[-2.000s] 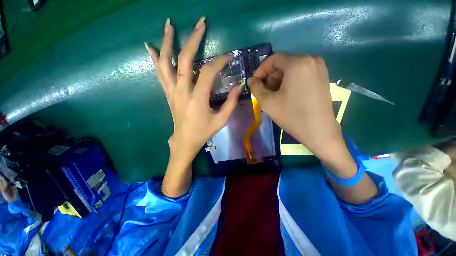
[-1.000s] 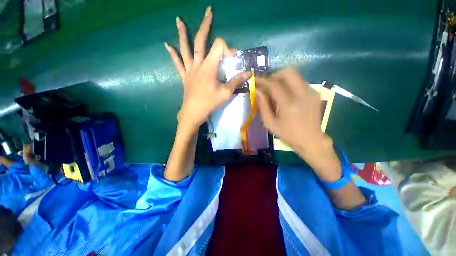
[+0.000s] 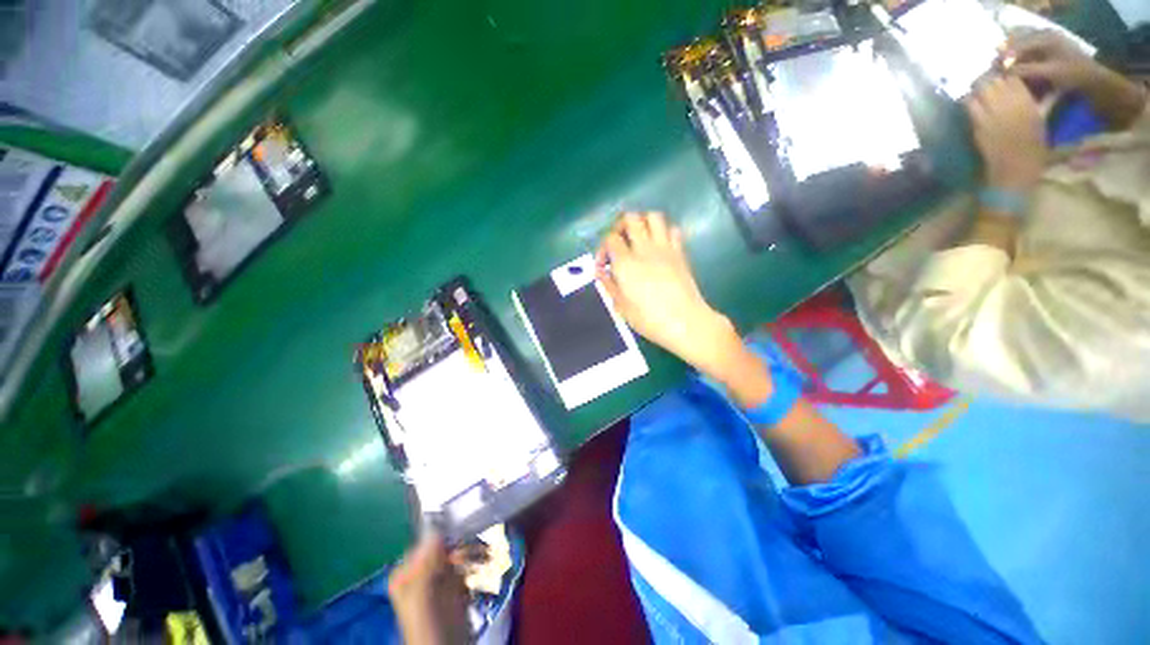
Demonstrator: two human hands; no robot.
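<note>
An opened tablet assembly (image 3: 460, 422) lies on the green mat, its middle glaring white. Its board (image 3: 416, 343) and an orange flex cable (image 3: 462, 330) are at the far end. My left hand (image 3: 429, 590) is small and blurred at the tablet's near edge; its grip is unclear. A pale tape liner (image 3: 603, 381) with a large dark block lies right of the tablet. My right hand (image 3: 653, 284) is at the liner's far right corner with bent fingers. Whether its fingertips hold anything cannot be seen.
Two tablet assemblies lie farther left, one larger (image 3: 240, 214) and one smaller (image 3: 106, 358). Several slabs (image 3: 832, 120) lean together at the upper right. Another person's hands (image 3: 1015, 126) work beside them. A blue box (image 3: 246, 582) is at the lower left.
The view has swung, bringing in the stacked slabs and other tablets. My left hand has left the board end for the tablet's near edge. My right hand has moved from the tablet to the liner.
</note>
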